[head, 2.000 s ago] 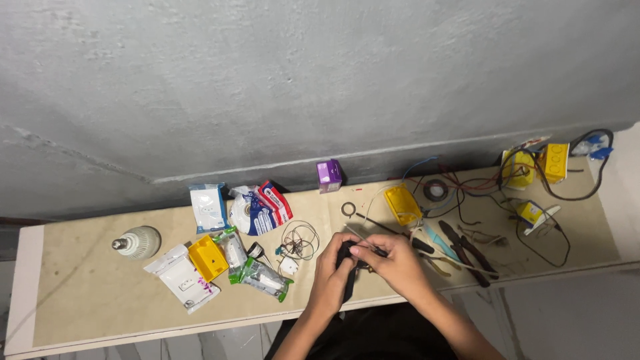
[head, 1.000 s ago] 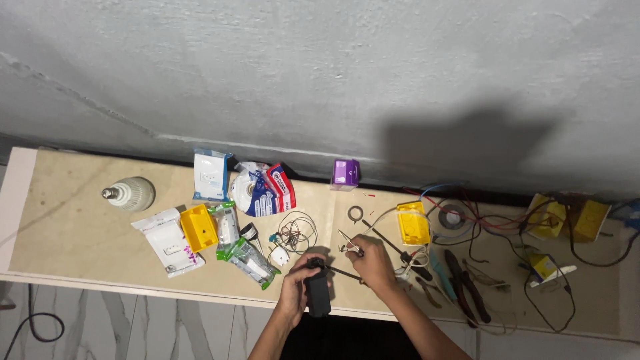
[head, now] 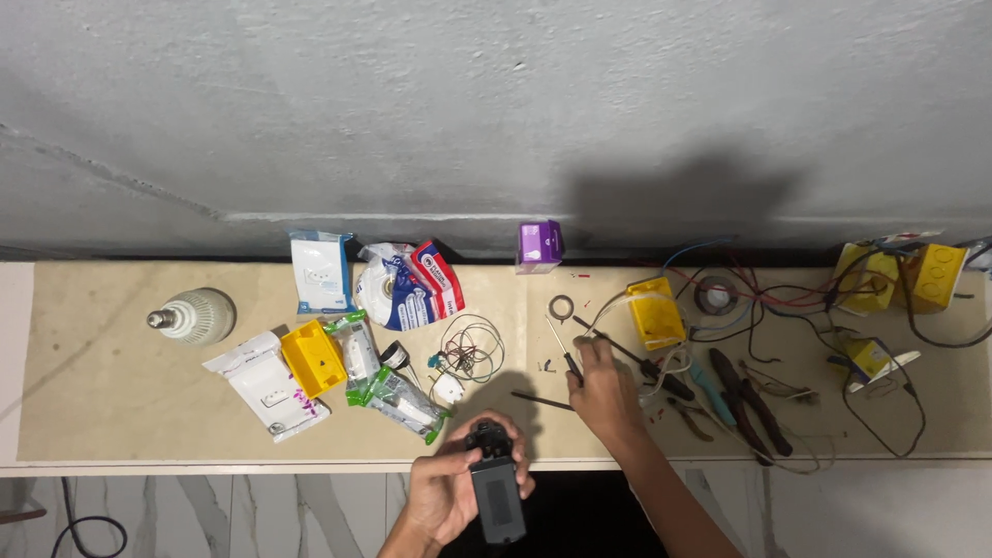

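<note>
My left hand (head: pixel 457 484) holds a black rectangular plastic device (head: pixel 496 496) at the front edge of the table, its open-looking top end facing the wall. My right hand (head: pixel 604 387) is over the table to the right of it, fingers at the handle of a small screwdriver (head: pixel 562 345) with a thin metal shaft; whether they grip it is unclear. A thin black strip (head: pixel 542 400) lies just left of that hand. A longer black-handled screwdriver (head: pixel 659 370) lies on its right, beside a yellow electrical box (head: pixel 656 312) with white wires.
Pliers (head: pixel 748 403), black tape (head: pixel 715 295) and tangled wires lie on the right, near more yellow boxes (head: pixel 934 277). A purple box (head: pixel 539 246) stands by the wall. Packaged sockets (head: pixel 322 271), a plug (head: pixel 447 389), coiled wire (head: pixel 471 349) and an LED bulb (head: pixel 194 316) are on the left.
The black device, earlier between both hands, is now in my left hand alone. My right hand has moved away from it to the small screwdriver on the table.
</note>
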